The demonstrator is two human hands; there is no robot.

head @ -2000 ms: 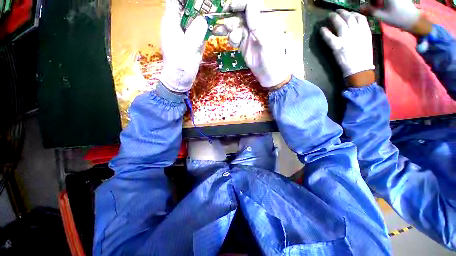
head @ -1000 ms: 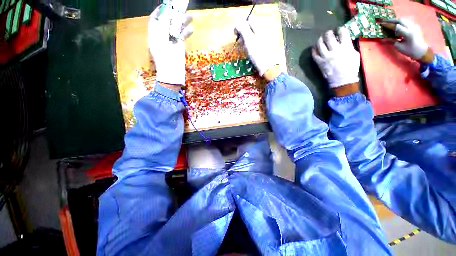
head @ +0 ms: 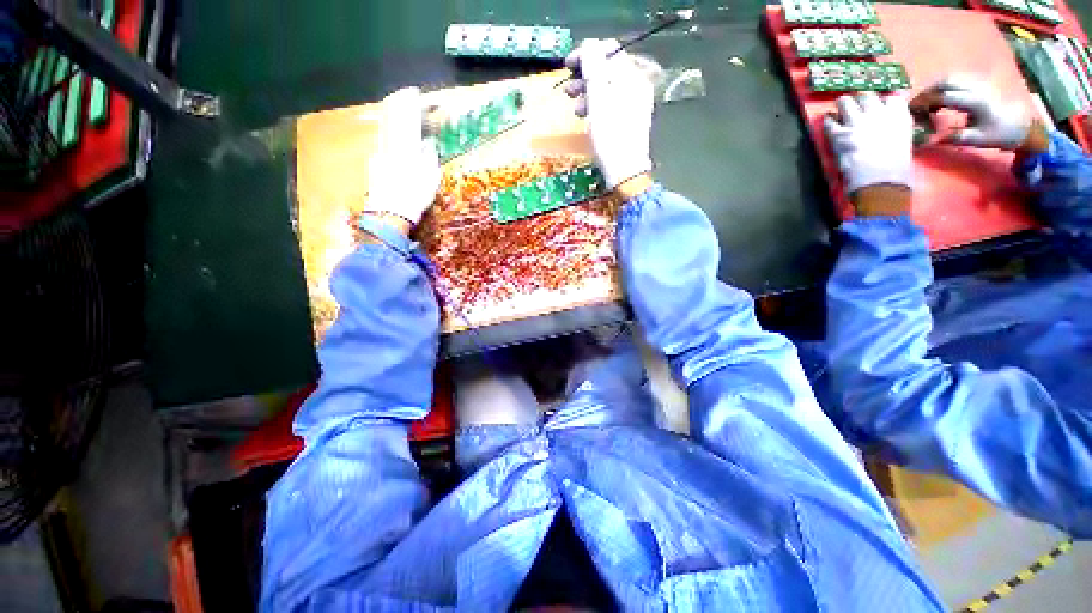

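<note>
A green circuit board [head: 479, 127] lies tilted over the tan work pad, its left end at the fingers of my white-gloved left hand [head: 405, 156]. A second green board [head: 548, 193] lies flat on the pad [head: 341, 144], among reddish-brown debris [head: 515, 246]. My white-gloved right hand [head: 618, 108] is above the pad's right side and holds a thin dark stick tool [head: 647, 34] that points up and right past the fingers. A third board [head: 508, 42] lies on the dark-green bench beyond the pad.
At right, another worker's gloved hands [head: 874, 141] are over a red mat [head: 958, 72] with several boards [head: 857, 76] in a column. A dark metal arm [head: 114, 60] and red trays with boards are at upper left. Clear tape [head: 683, 84] shows at the pad's upper right corner.
My left hand has come down and back over the pad with a board at its fingers. The view has shifted, showing the board beyond the pad. The neighbour's hands have moved away from their boards.
</note>
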